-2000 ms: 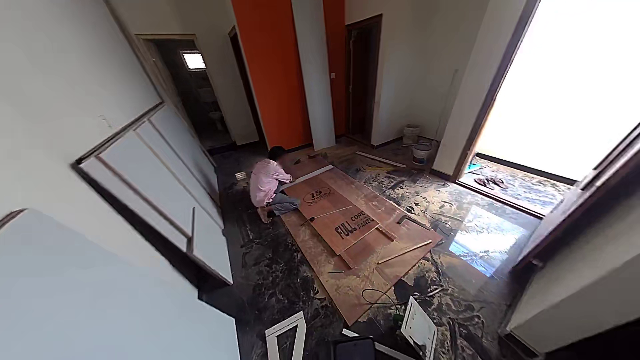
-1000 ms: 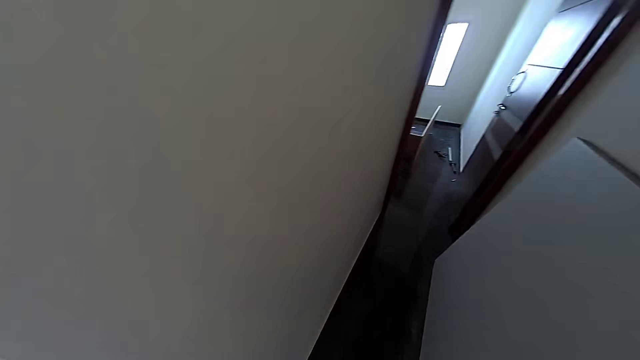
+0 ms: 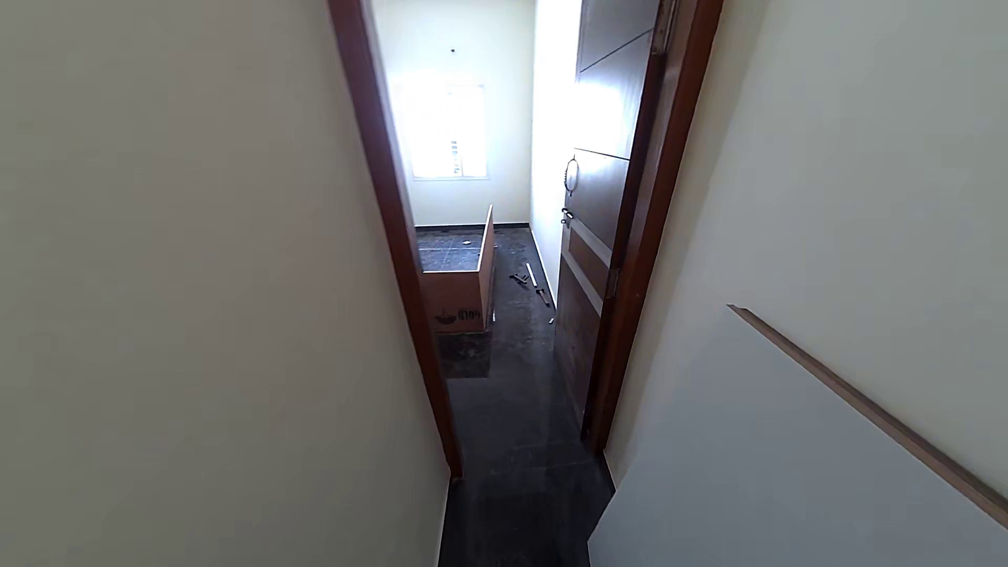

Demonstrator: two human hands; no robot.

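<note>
Neither my left hand nor my right hand shows in the head view. Straight ahead is a doorway with a reddish-brown wooden frame [image 3: 394, 197]. Its dark panelled door [image 3: 602, 189] stands swung inward on the right, with a metal handle [image 3: 567, 216] and a ring-shaped item [image 3: 571, 176] hanging above it. Through the doorway, a low wooden board structure [image 3: 457, 299] rests on the floor, partly hidden by the left jamb; its front panel bears printing. Several small tools or metal parts [image 3: 520, 279] and a pale strip [image 3: 531, 275] lie on the floor beside it.
A pale wall [image 3: 205, 276] runs close along the left. On the right, a large light grey panel [image 3: 756, 457] leans by the wall, near a brown wooden edge strip [image 3: 866, 402]. Dark glossy floor [image 3: 520, 488] leads through the doorway toward a bright window [image 3: 447, 130].
The view has turned from the room with a person crouching at a large board to a narrow passage, and the doorway now appears nearer than one second ago.
</note>
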